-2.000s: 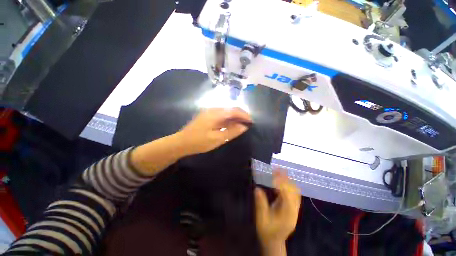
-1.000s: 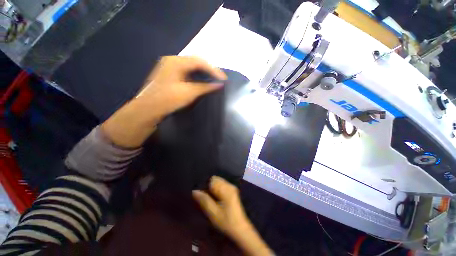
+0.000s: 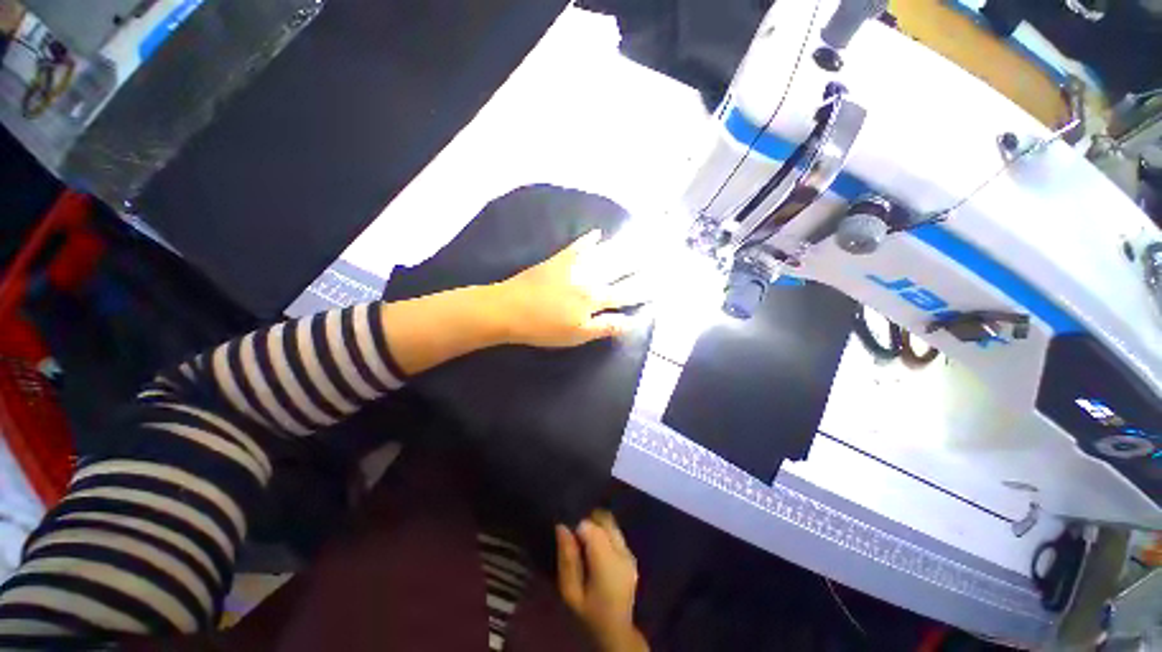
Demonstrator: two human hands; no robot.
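A black cut panel with a rounded top (image 3: 510, 395) lies on the table's front edge, its right side in the glare under the needle area, its lower part hanging over the edge. My left hand (image 3: 561, 299) rests on the panel beside the presser foot, fingers spread towards the lamp glare. My right hand (image 3: 602, 567) is low, below the table edge, with fingertips at the panel's lower right edge; whether it grips the cloth is hard to tell. The white sewing machine head (image 3: 816, 191) stands to the right. A small dark piece (image 3: 758, 376) lies right of the needle.
A broad black stack (image 3: 344, 115) lies at the left, by shiny plastic (image 3: 191, 89). Loop-handled scissors (image 3: 898, 341) lie behind the small piece. Dark snips (image 3: 1055, 567) sit at the bed's right end. A printed ruler (image 3: 841, 516) follows the front edge. A red crate (image 3: 36, 420) stands far left.
The raised, folded panel now lies flat with its rounded top showing. My left hand has moved down and right onto it beside the needle. My right hand has moved slightly lower. Earlier, the view shifted left.
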